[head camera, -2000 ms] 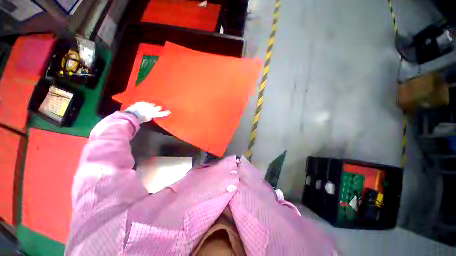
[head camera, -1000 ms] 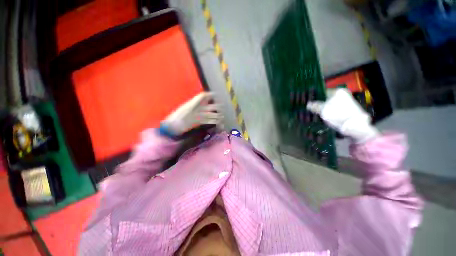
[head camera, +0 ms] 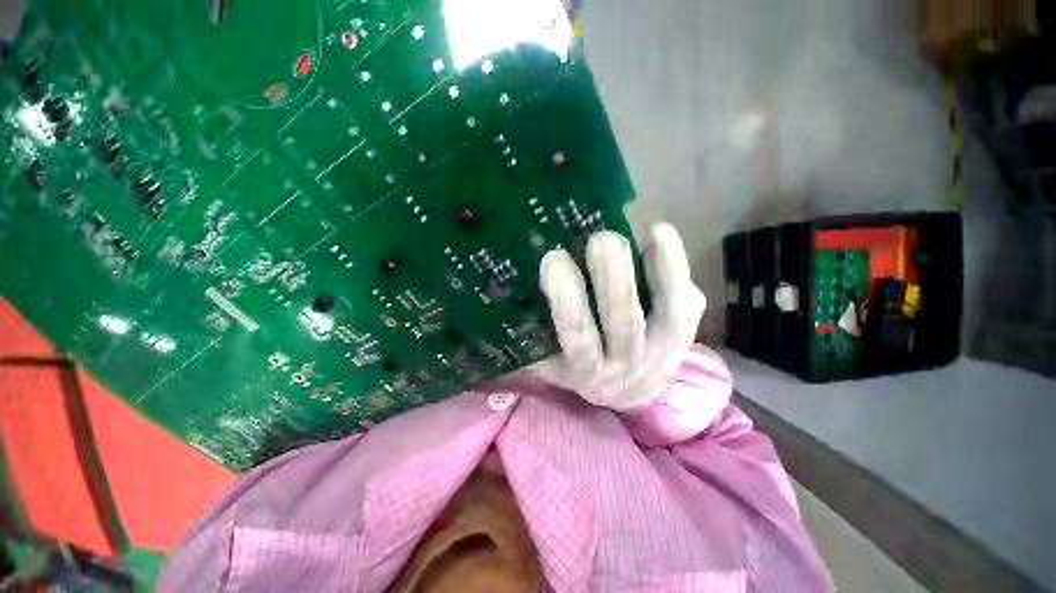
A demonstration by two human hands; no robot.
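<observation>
A large green circuit board (head camera: 347, 220) fills the upper left of the head view, tilted, close in front of my chest. The face that shows has solder points and small parts, with a bright glare at its top edge. My right hand (head camera: 620, 319), in a white glove, holds the board at its lower right, with the fingers spread over the visible face. My left hand is not in view; the board may hide it. What lies behind the board is hidden.
Red-orange sheets (head camera: 151, 469) lie at the lower left. A black bin (head camera: 944, 295) stands on the floor at the right, with small green boards and yellow items inside. Grey floor and part of the yellow-black tape show beyond the board. Dark equipment stands at the far right.
The board has come from the right to the upper left, with its solder face now showing. My right hand moved left with it. My left hand has gone out of sight.
</observation>
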